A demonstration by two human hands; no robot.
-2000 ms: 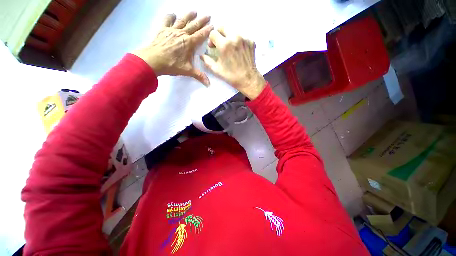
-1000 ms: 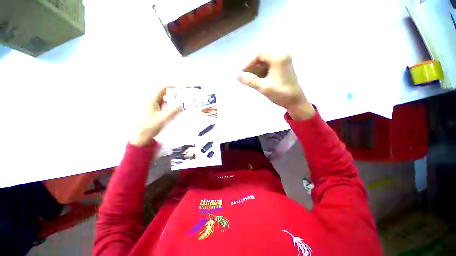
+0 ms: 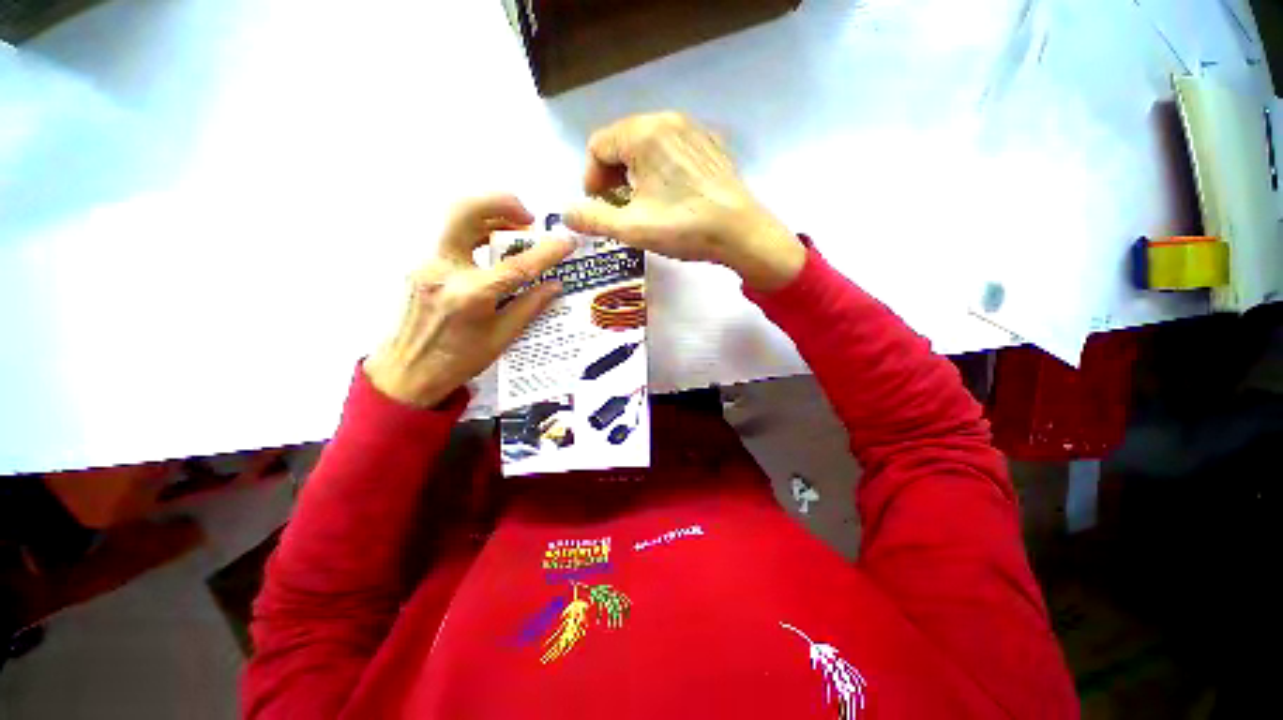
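A slim retail box (image 3: 577, 380) lies at the table's front edge, its white printed back with product pictures facing up. My left hand (image 3: 471, 303) holds the box at its upper left, thumb across the printed face. My right hand (image 3: 683, 197) is at the top end of the box, thumb and fingers bent together by a small dark piece at the top edge. Something small and yellowish shows between the right fingers; I cannot tell what it is.
A brown shipping carton (image 3: 661, 35) stands at the back. A yellow tape roll (image 3: 1185, 263) lies at the right by a pale notebook (image 3: 1221, 183). A red stool (image 3: 1062, 401) is below the table at the right. A carton corner shows at the upper left.
The right hand has moved left from beside the box to its top end. The left hand has shifted onto the box's upper left. The view has shifted, with the back carton now higher.
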